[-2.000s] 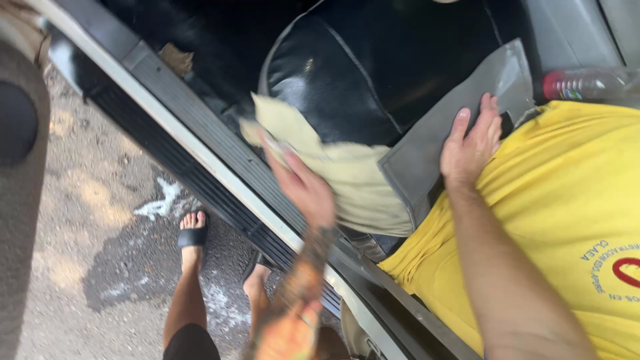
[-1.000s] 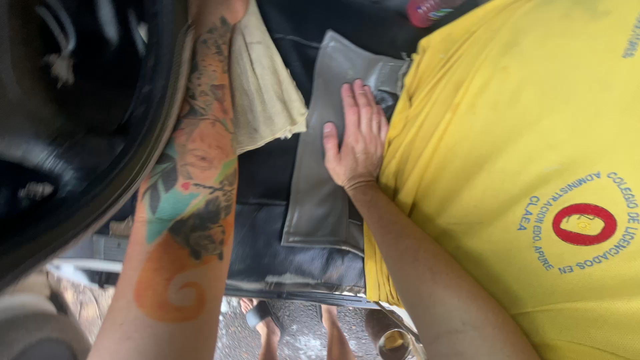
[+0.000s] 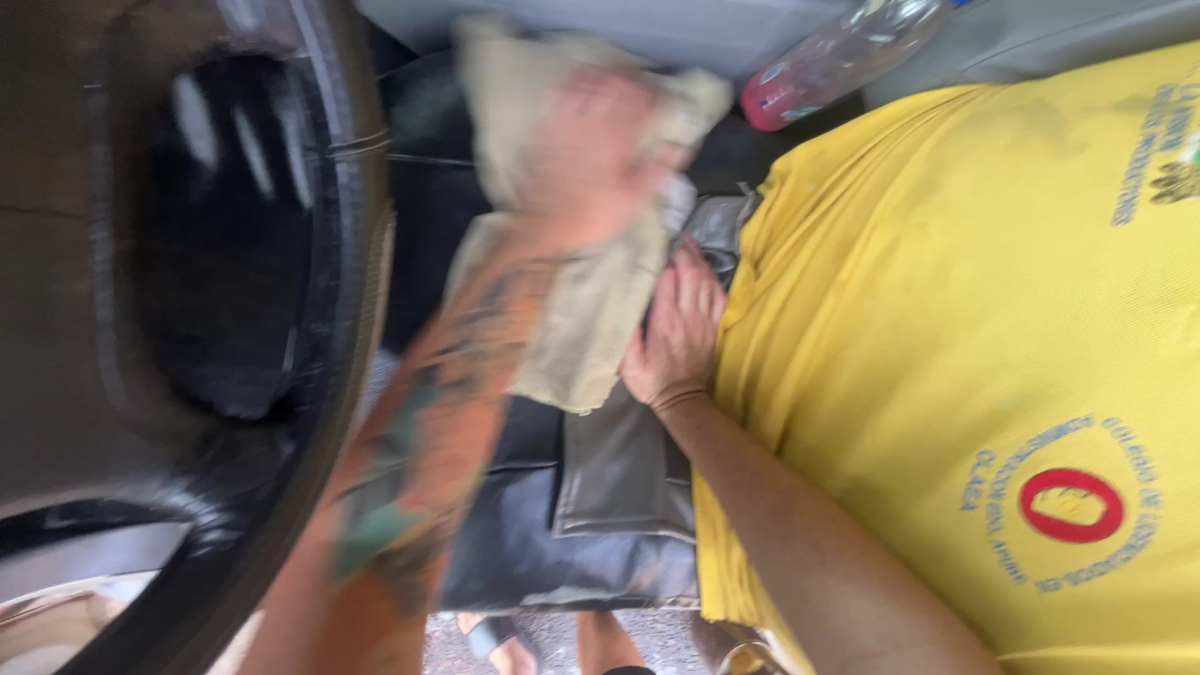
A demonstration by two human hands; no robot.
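My left hand (image 3: 595, 155), blurred, is palm down on a crumpled beige cloth (image 3: 586, 319) over the black vehicle seat (image 3: 553, 562); its fingers are closed on part of the cloth. The tattooed left forearm crosses the seat from the lower left. My right hand (image 3: 680, 328) lies palm down, holding nothing, beside the yellow printed fabric (image 3: 891, 309) that covers the backrest. Its fingers touch the grey upholstery flap (image 3: 623, 469) on the seat. The cloth overlaps part of this flap.
A dark, glossy steering wheel (image 3: 347, 234) fills the left side. A clear plastic bottle with a pink label (image 3: 834, 66) lies at the top, behind the seat's far edge. Sandalled feet (image 3: 502, 642) stand on the ground outside, at the bottom.
My left hand has moved across the seat toward its far side, with the cloth. My right hand stays at the grey flap near the yellow fabric. The view has turned strongly since two seconds ago.
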